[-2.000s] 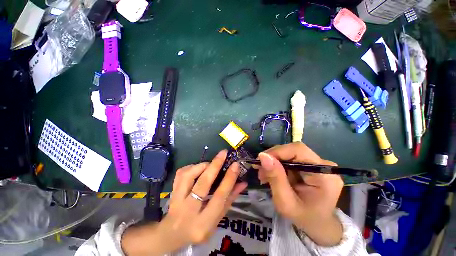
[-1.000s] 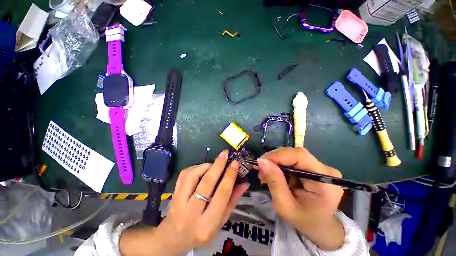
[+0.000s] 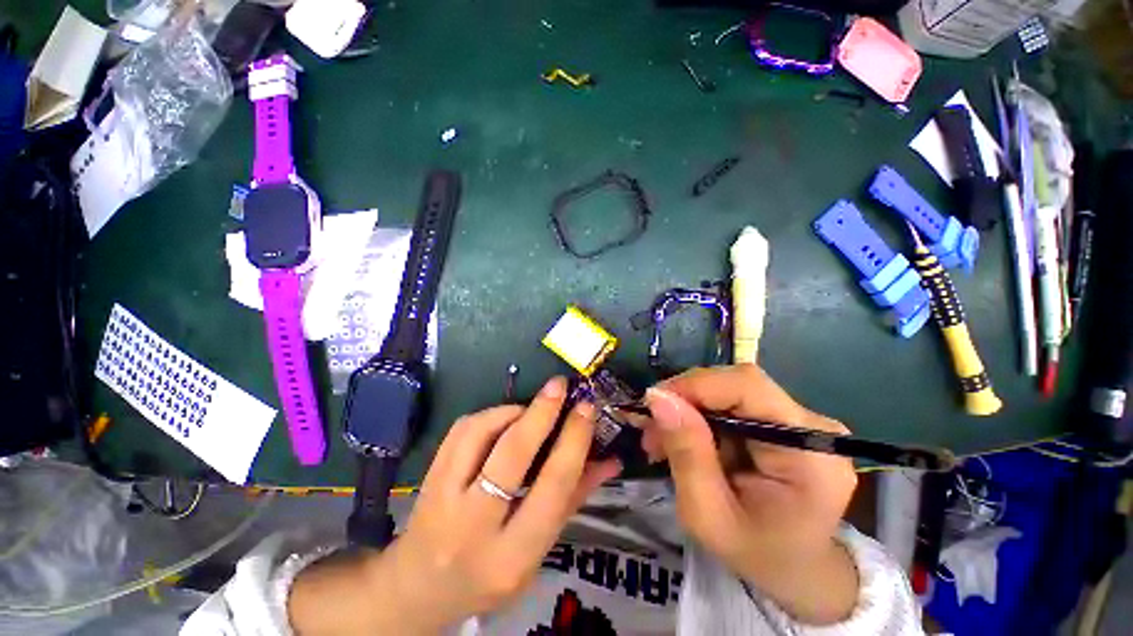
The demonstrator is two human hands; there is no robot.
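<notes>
A small dark circuit board lies at the bench's near edge, partly hidden by fingers. A yellow and white battery lies just behind it. My left hand has its fingertips pressed on the board's left side. My right hand holds dark tweezers like a pen, with the tips on the board. An open dark watch housing lies behind my right hand, and a cream stick is beside it.
A black-strap watch, purple-strap watch and label sheet lie left. A black ring lies farther back. Blue straps, a striped screwdriver and pens lie right. A pink shell is at the back right.
The view shifts slightly. Both hands stay at the board, with the tweezers' tips still on it and only slight finger movement.
</notes>
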